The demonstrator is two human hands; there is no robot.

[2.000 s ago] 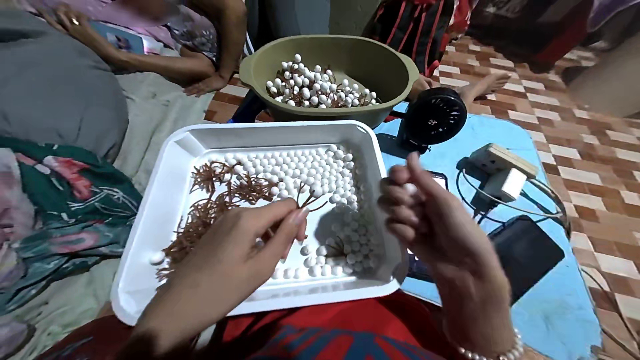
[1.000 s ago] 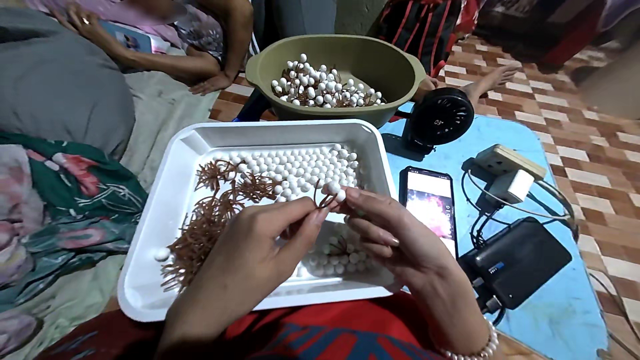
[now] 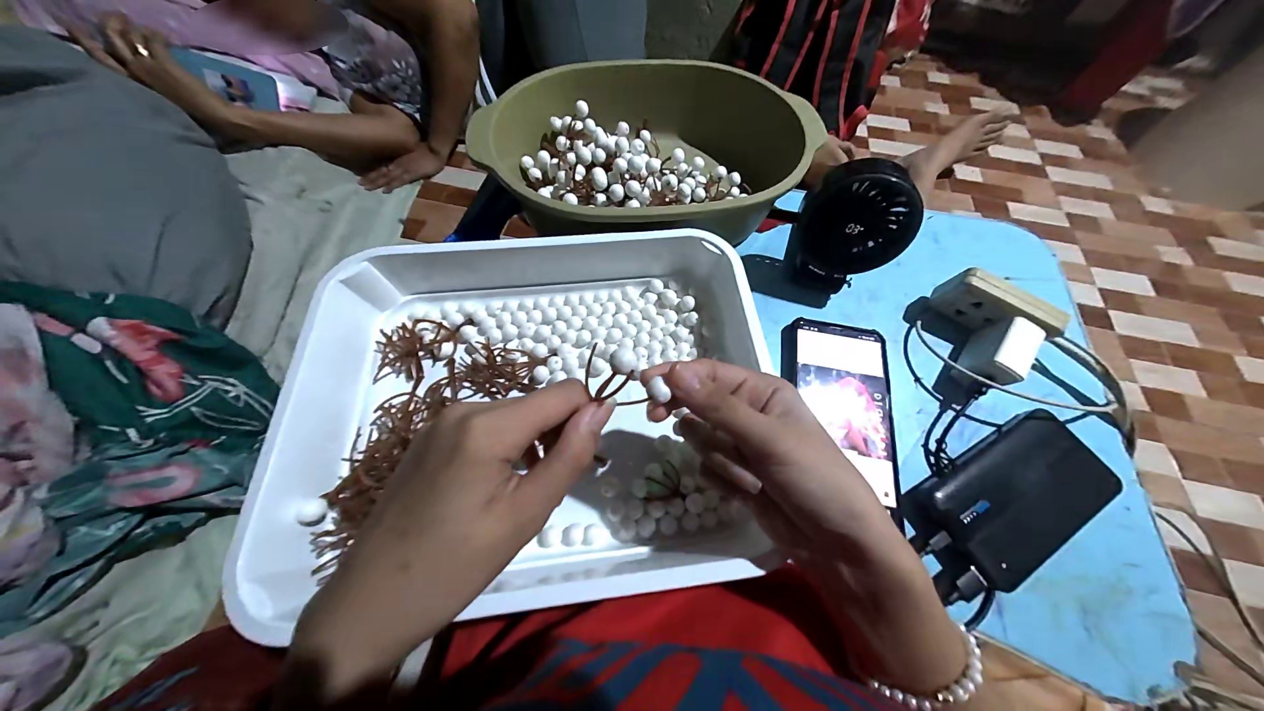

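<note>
My left hand point(image 3: 474, 484) pinches a small brown branched stem point(image 3: 595, 380) between thumb and forefinger, above a white plastic tray point(image 3: 281, 553). One white ball point(image 3: 623, 360) sits on a prong of that stem. My right hand point(image 3: 760, 434) grips another white ball point(image 3: 659, 388) at the end of a second prong. Many loose white balls point(image 3: 592, 316) lie in the upper and right parts of the tray. Brown stems point(image 3: 385, 444) are heaped on its left side, partly behind my left hand.
Behind the tray stands an olive-green basin point(image 3: 731, 99) with ball-tipped stems. To the right, a blue tabletop point(image 3: 1076, 612) bears a small black fan point(image 3: 859, 217), a lit phone point(image 3: 844, 405), a power strip point(image 3: 997, 301) and a black power bank point(image 3: 1017, 499). Another person's arm point(image 3: 326, 138) rests at upper left.
My right hand, two seconds ago apart at the right, has come in to the stem. The stem now has a ball on one prong and another ball at a second prong.
</note>
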